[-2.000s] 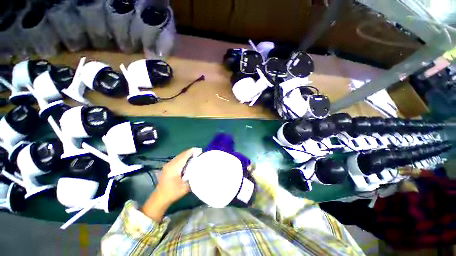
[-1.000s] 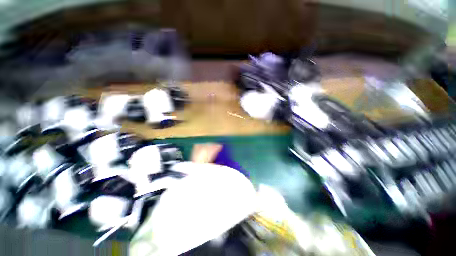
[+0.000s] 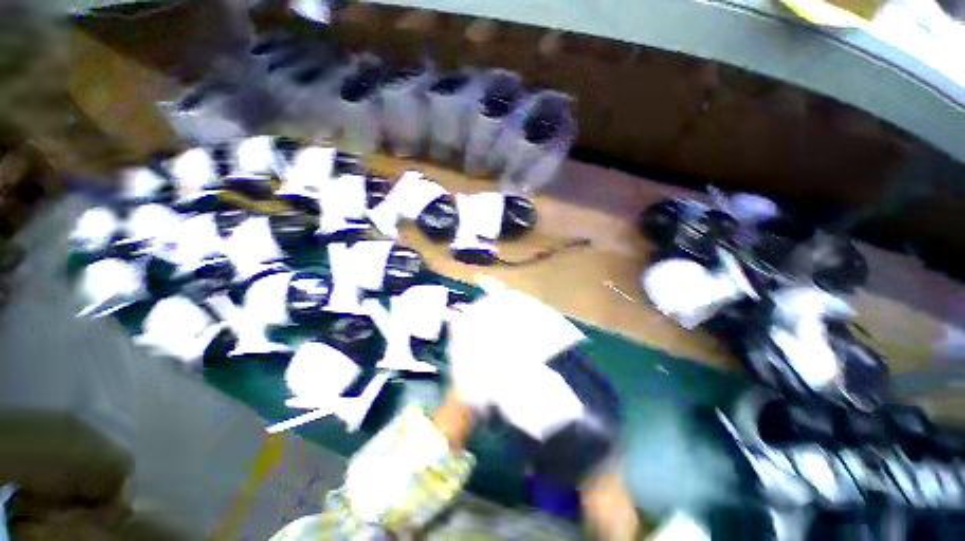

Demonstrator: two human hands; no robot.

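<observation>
A white security camera [image 3: 513,343] with a black ball head is held in front of me over the green mat, blurred by motion. My left hand [image 3: 455,420] is shut on its white side, with the fingers mostly hidden behind the housing. My right hand [image 3: 608,509] is at the lower edge, below the black head, blurred and partly cut off. The purple cleaning cloth [image 3: 552,492] is against my right hand. The exact finger grip there is unclear.
Many white-and-black cameras [image 3: 254,248] stand grouped at left. Bagged cameras [image 3: 481,122] stand at back left. A heap of cameras [image 3: 693,291] is on the tan board [image 3: 593,280] at right. Camera rows [image 3: 847,454] are at lower right.
The view has swung left, showing more of the left group. The held camera has turned from its rounded white face to show its black head, and now appears near the left group.
</observation>
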